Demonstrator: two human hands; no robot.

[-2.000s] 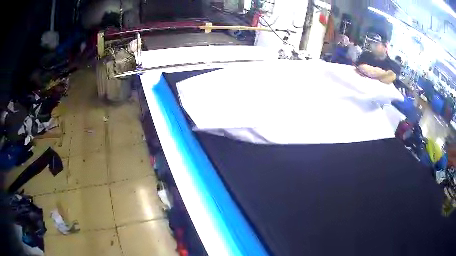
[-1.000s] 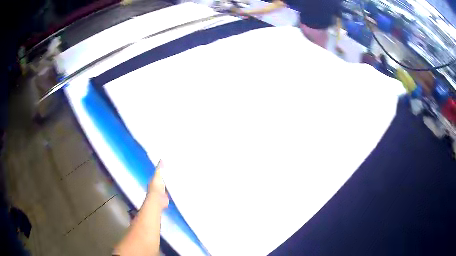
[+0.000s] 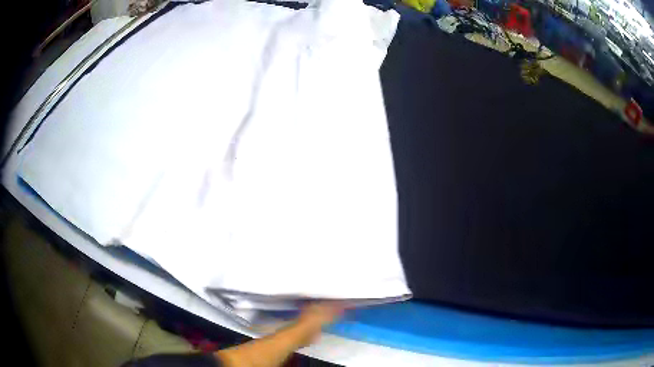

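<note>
White marker paper point(image 3: 165, 136) covers the left half of the dark fabric point(image 3: 516, 186), with soft creases and a folded, layered part at its near edge. Its right edge runs across the fabric. My left hand point(image 3: 323, 313) is blurred, its arm entering from the bottom left. Its fingers are at the near edge of the folded paper and appear to grip it; the fingertips are hidden. My right hand is not in view.
A blue underlay strip point(image 3: 459, 330) runs along the near white table edge point(image 3: 136, 269). Metal rails point(image 3: 68, 82) cross the table's far left end. Tiled floor point(image 3: 50, 294) shows lower left. Mixed coloured items point(image 3: 516, 21) lie beyond the far side.
The view has turned right along the table. The paper, flat and smooth one second ago, now shows creases and a folded part. My left hand has moved to that fold.
</note>
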